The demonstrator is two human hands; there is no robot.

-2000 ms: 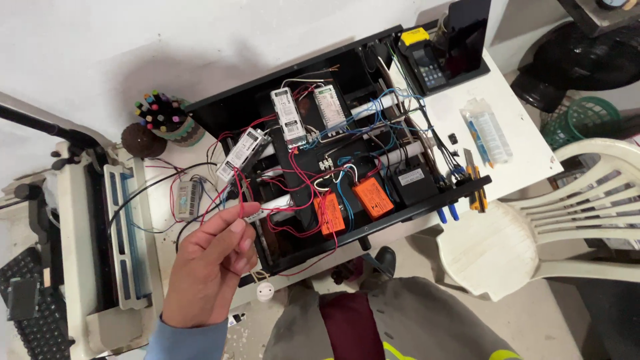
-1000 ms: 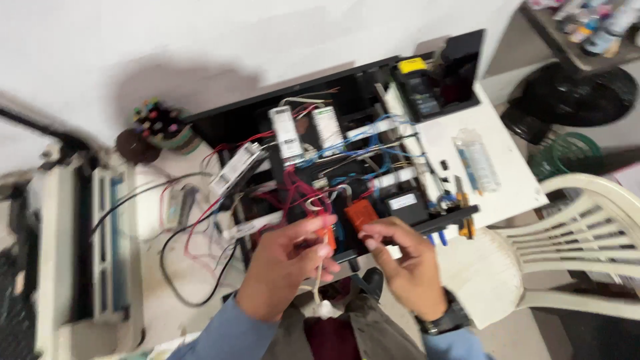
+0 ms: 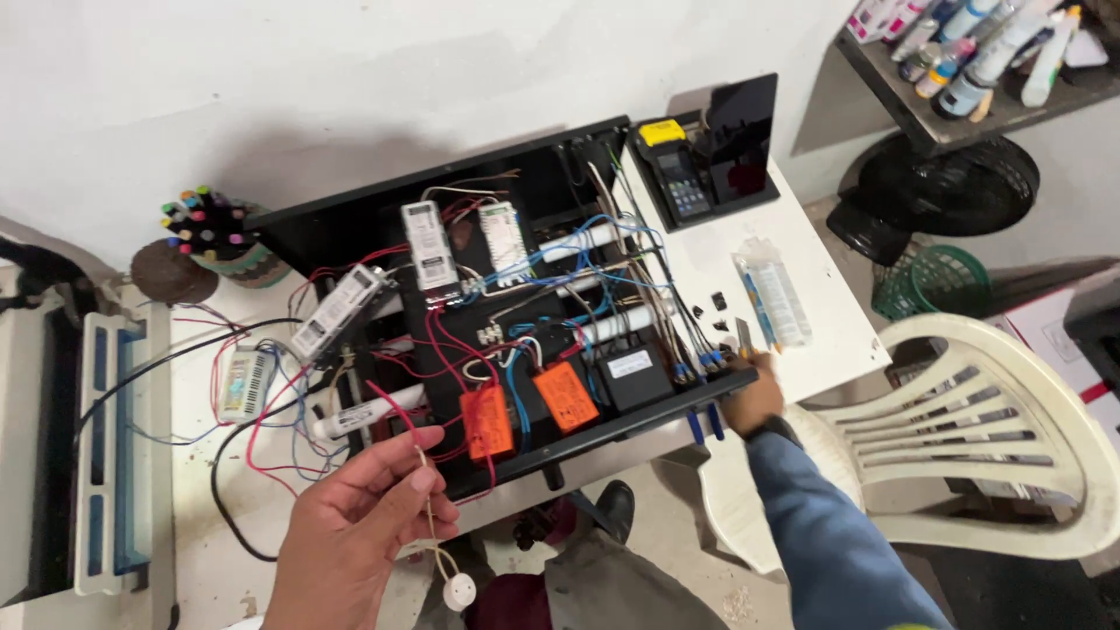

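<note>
In the head view, my left hand [image 3: 372, 516] pinches a pale cord between thumb and fingers; a small round white lamp socket [image 3: 459, 591] hangs from it. A red wire [image 3: 394, 405] reaches the same fingertips. My right hand [image 3: 754, 394] is at the right corner of a black metal housing [image 3: 604, 418], by the yellow utility knife [image 3: 745, 339] and blue-handled pliers [image 3: 704, 424]; its fingers are partly hidden. Inside the housing are orange ballasts [image 3: 566, 396], white ballasts [image 3: 429, 245], a black box [image 3: 634, 374], white tubes [image 3: 372, 411] and tangled wires.
A yellow-and-black handheld device [image 3: 681, 179] and a dark panel [image 3: 742, 131] stand behind. A clear packet [image 3: 776, 293] lies on the white table [image 3: 844, 337]. A white plastic chair [image 3: 971, 437] is at right, a marker holder [image 3: 236, 249] at left.
My right hand has moved right, away from the orange ballasts, to the housing's right corner. My left hand has moved left from the orange ballasts, with the cord still in its fingers.
</note>
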